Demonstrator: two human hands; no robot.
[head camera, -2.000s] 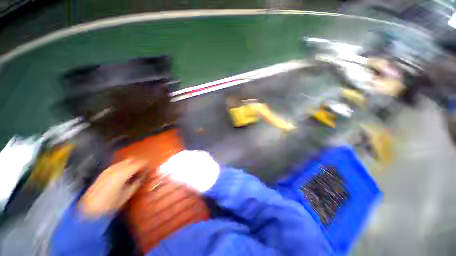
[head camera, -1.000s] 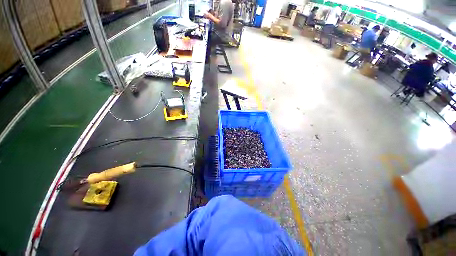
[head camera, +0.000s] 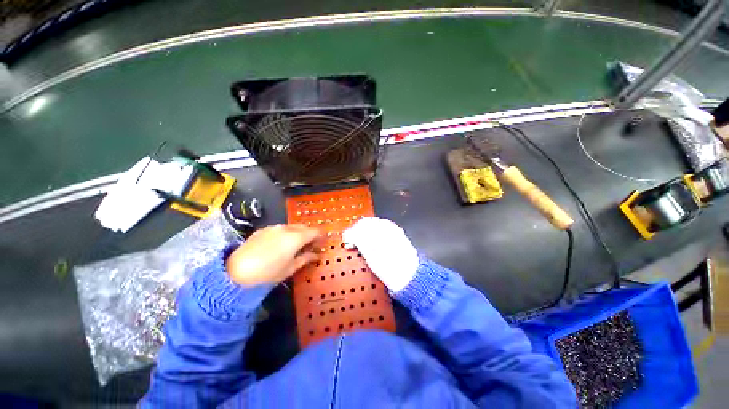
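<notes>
The orange-red hole jig plate (head camera: 340, 299) lies in front of me, its rows of round holes running away from me. Small shiny parts show in the holes of the far rows; the near holes look dark. My bare left hand (head camera: 272, 254) is over the plate's left edge, fingers bent and pointing inward. My right hand (head camera: 384, 252), in a white glove, is over the plate's right side with its fingertips low at the holes. The fingertips are close together, and whether either hand holds a small part is too small to tell.
A black fume fan (head camera: 316, 144) stands behind the plate. A clear parts bag (head camera: 128, 307) and yellow solder reel stand (head camera: 204, 194) are left. A soldering iron (head camera: 537, 197) rests by a yellow sponge (head camera: 480, 184) at right. A blue bin (head camera: 667, 343) is lower right, the green conveyor (head camera: 448, 68) beyond.
The view has swung back from the aisle and blue bin to the plate. Both hands, out of the picture one second ago, are over the plate again.
</notes>
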